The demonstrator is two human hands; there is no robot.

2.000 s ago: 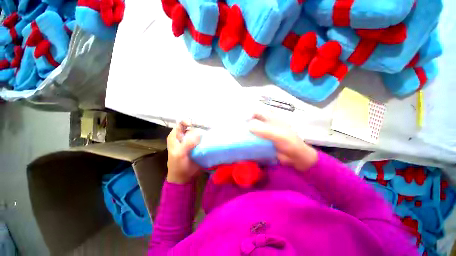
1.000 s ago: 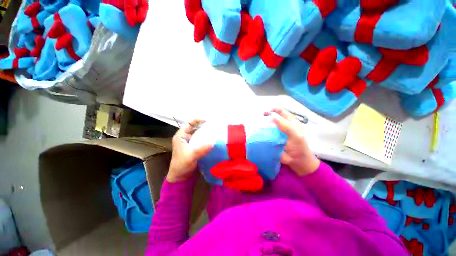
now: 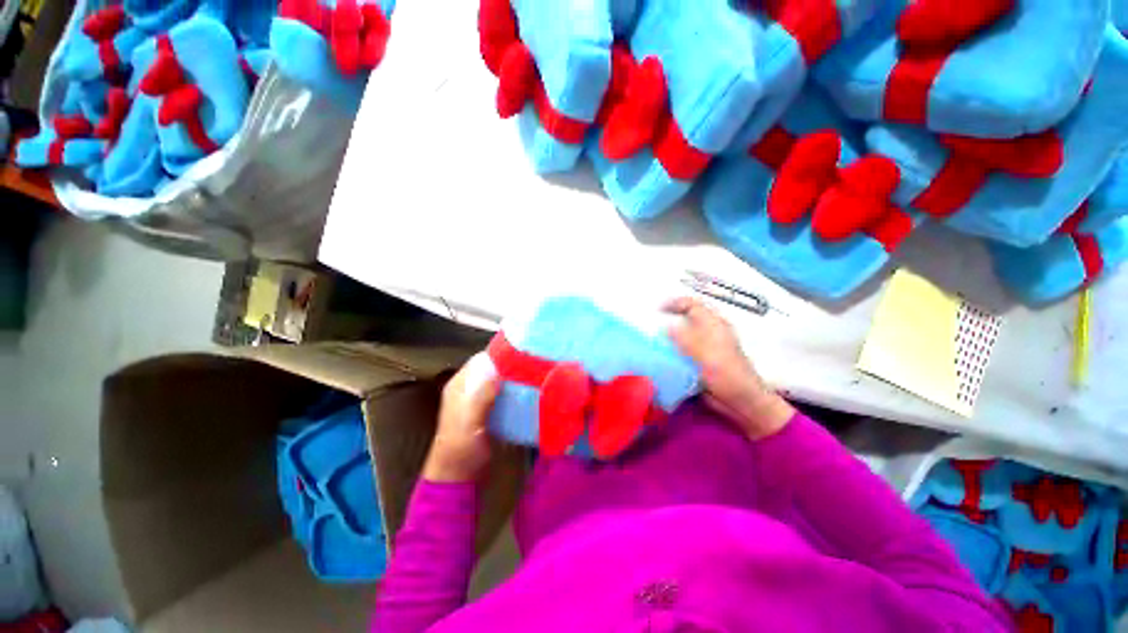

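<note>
A light blue plush gift-box lid (image 3: 581, 334) with a red band and a red bow is held over the lap at the table's front edge. Its outer face shows, with the bow on the side towards me and the band running sideways. My left hand (image 3: 464, 418) grips its left side; the fingertips are partly hidden behind the lid. My right hand (image 3: 730, 371) holds its right side. Small silvery snips (image 3: 727, 292) lie on the table just beyond my right hand. No needle or thread can be made out.
A heap of plush lids (image 3: 792, 254) covers the table's far side. A yellow pad (image 3: 909, 328), sticker sheet (image 3: 976, 346) and yellow stick (image 3: 1084, 334) lie at right. A whitish sack (image 3: 266, 161) is upper left, an open cardboard box (image 3: 223, 482) low left, more lids (image 3: 965, 532) lower right.
The lid has turned from its edge facing up to its outer face showing, and its band has swung from upright to sideways. Both hands still hold it. The view has shifted, moving the table items rightward.
</note>
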